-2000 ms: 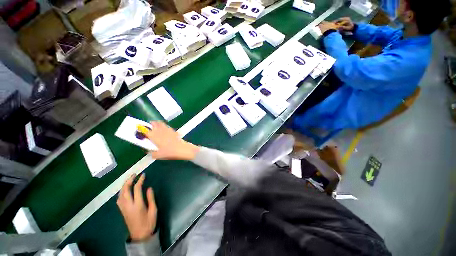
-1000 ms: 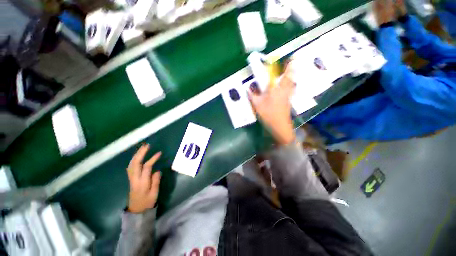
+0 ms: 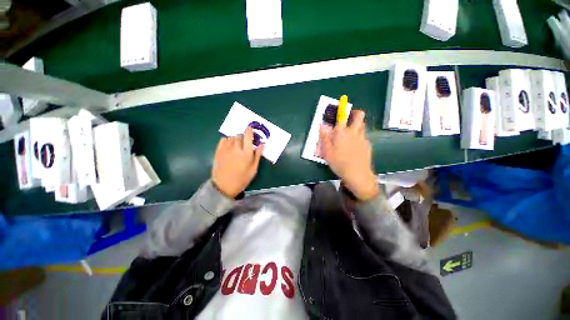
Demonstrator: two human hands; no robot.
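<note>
My left hand [image 3: 236, 164] has its fingertips on a white dark-strap watch box [image 3: 237, 119], which lies slanted with its watch picture up; I cannot tell if it grips the box. My right hand [image 3: 349, 153] holds a slim yellow hand tool [image 3: 342, 109] upright between its fingers. The same hand is over a pink-strap watch box [image 3: 314, 142] and covers much of it. Both boxes are on the green work surface [image 3: 181, 134], a short gap apart.
A pale rail [image 3: 250, 80] runs behind the boxes. Beyond it, white boxes are spaced along the green belt [image 3: 200, 37]. Boxes stand clustered at left [image 3: 112, 156]. Pink-strap boxes [image 3: 403, 100] and overlapping boxes are at right. Blue sleeves or smocks [image 3: 512, 194] show at both sides.
My right hand came back from the row at right and is now over a pink-strap box. My left hand moved onto the dark-strap box. The view swung round to face the rail.
</note>
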